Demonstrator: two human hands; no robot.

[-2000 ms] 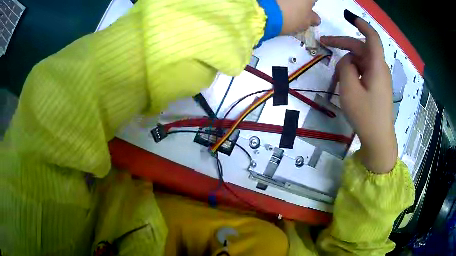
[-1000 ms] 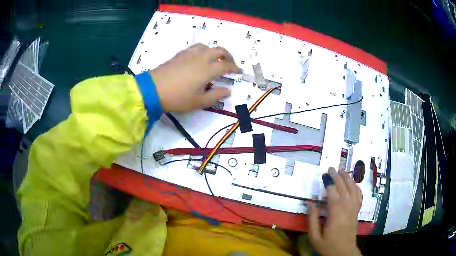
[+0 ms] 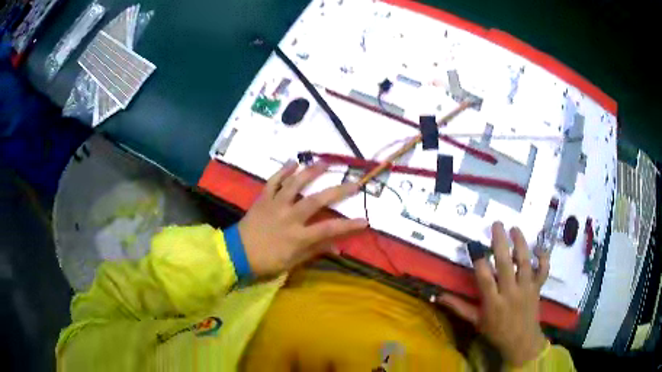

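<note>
The white chassis back plate [image 3: 406,43] lies before me. My left hand [image 3: 287,218], with a blue wrist strap, is spread over the plate's near edge, its fingers by the dark connector [image 3: 305,156] of the red wire harness [image 3: 479,176] and the multicolour cable's near end [image 3: 377,171]. Whether it touches them is unclear. My right hand [image 3: 508,294] is spread at the near right edge, with a black tape piece [image 3: 477,251] on a fingertip. Two black tape pieces [image 3: 444,173] lie across the wires. A black sleeved cable [image 3: 319,98] runs diagonally at left.
The plate rests on a red-edged support [image 3: 234,185]. Black oval speakers sit at the left [image 3: 295,112] and right [image 3: 570,230], with a green circuit board [image 3: 266,106] at left. Gridded sheets [image 3: 116,65] lie on the green bench at upper left, and pale sheets [image 3: 624,247] beside the plate at right.
My left hand has moved from the plate's upper left area down to its near edge. My right hand stays by the near right edge, fingers more spread. The view has shifted, showing more at left.
</note>
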